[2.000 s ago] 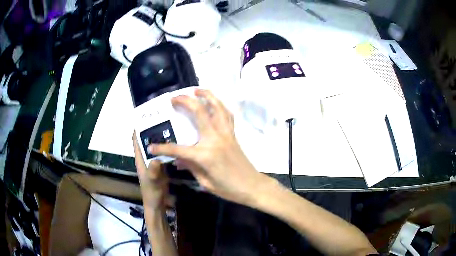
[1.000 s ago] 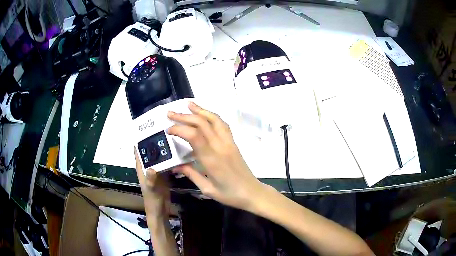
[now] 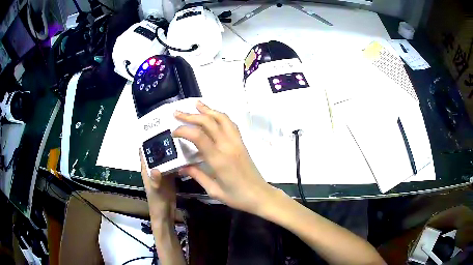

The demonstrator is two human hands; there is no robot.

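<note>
A white PTZ security camera (image 3: 155, 121) with a black rounded head is held tilted above the bench's front left part. Its LED ring (image 3: 151, 72) glows red and blue on one side. Its dark front panel (image 3: 159, 150) has four small light squares. My left hand (image 3: 160, 191) holds the camera from below, its fingers mostly hidden behind the body. My right hand (image 3: 223, 155) grips its right side, fingers over the front and thumb low. A second camera (image 3: 285, 98) lies on the white paper to the right, its panel glowing pink and a black cable running over the bench edge.
Two more white cameras (image 3: 194, 33) stand at the back left. A slim black pen (image 3: 407, 145) lies on paper at right. A printed grid sheet (image 3: 394, 70) and small white card (image 3: 409, 54) lie at right rear. Open cartons (image 3: 80, 227) sit below the bench.
The held camera's ring was dark two seconds ago and now glows red and blue. My right thumb and fingers have moved off its front panel to its side. The second camera's head has turned slightly.
</note>
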